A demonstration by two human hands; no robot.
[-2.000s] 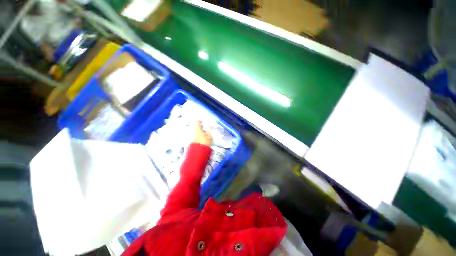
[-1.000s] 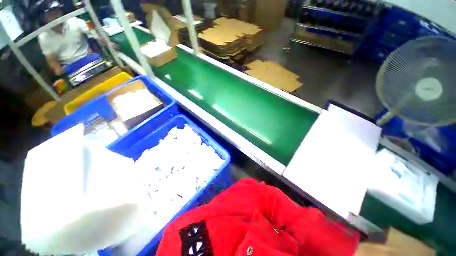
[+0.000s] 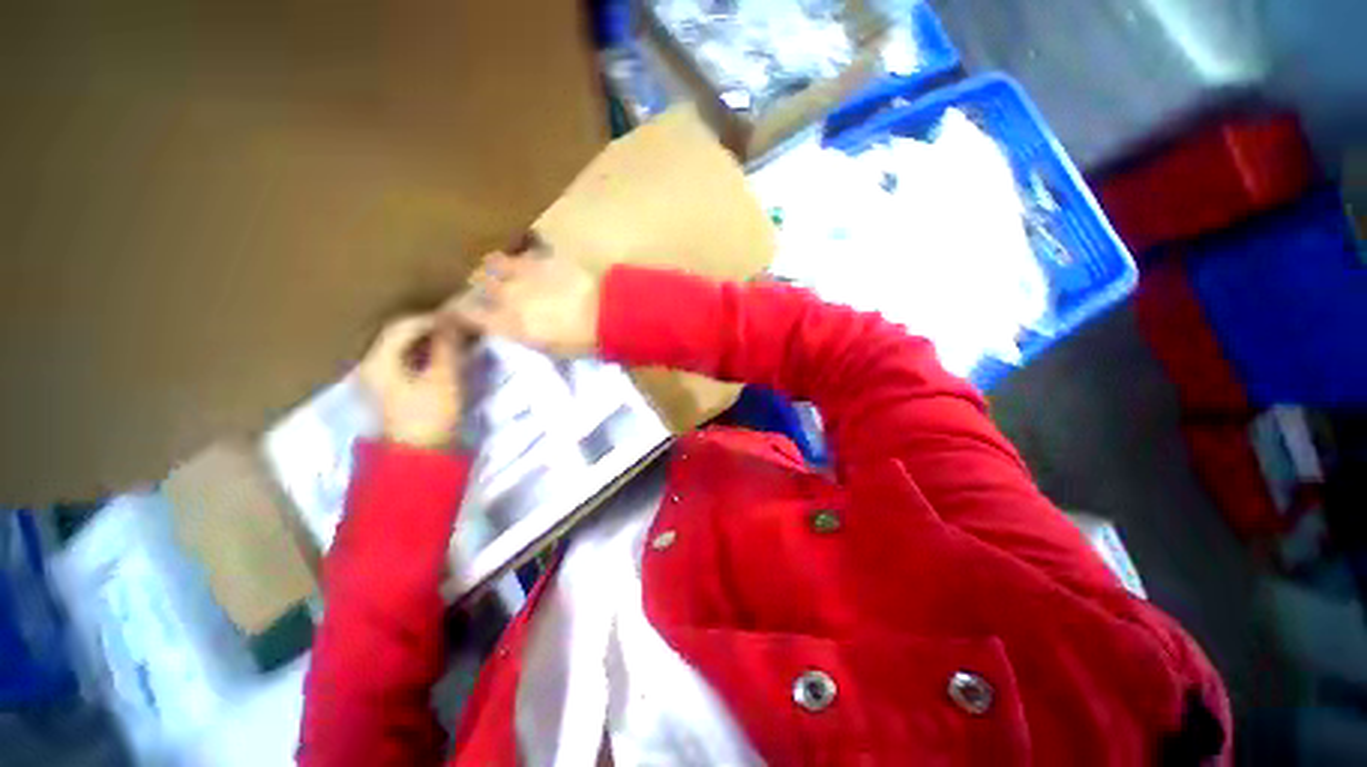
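Observation:
An open brown mailer box (image 3: 660,188) lies in front of me, tilted in the picture. Its large lid (image 3: 270,180) stands up blurred across the upper left. A white layer with grey and dark marks (image 3: 555,435) fills the box. My left hand (image 3: 412,375) and my right hand (image 3: 540,303) are close together at the far edge, where lid and box meet. Their fingers are bent onto the cardboard edge. Both are blurred, and their fingertips are partly hidden. A small dark spot shows between my left thumb and fingers; I cannot tell what it is.
A blue tub (image 3: 1102,255) heaped with white packs is at the upper right. A carton of clear bags (image 3: 757,53) is beside it. Red (image 3: 1229,173) and blue crates (image 3: 1282,322) are at the far right. A blurred white item (image 3: 150,614) lies at the lower left.
The view has swung away from the conveyor to the mailer box. Both hands are now at the box; earlier one hand was in the white packs, then a hand was only partly visible at the lower right.

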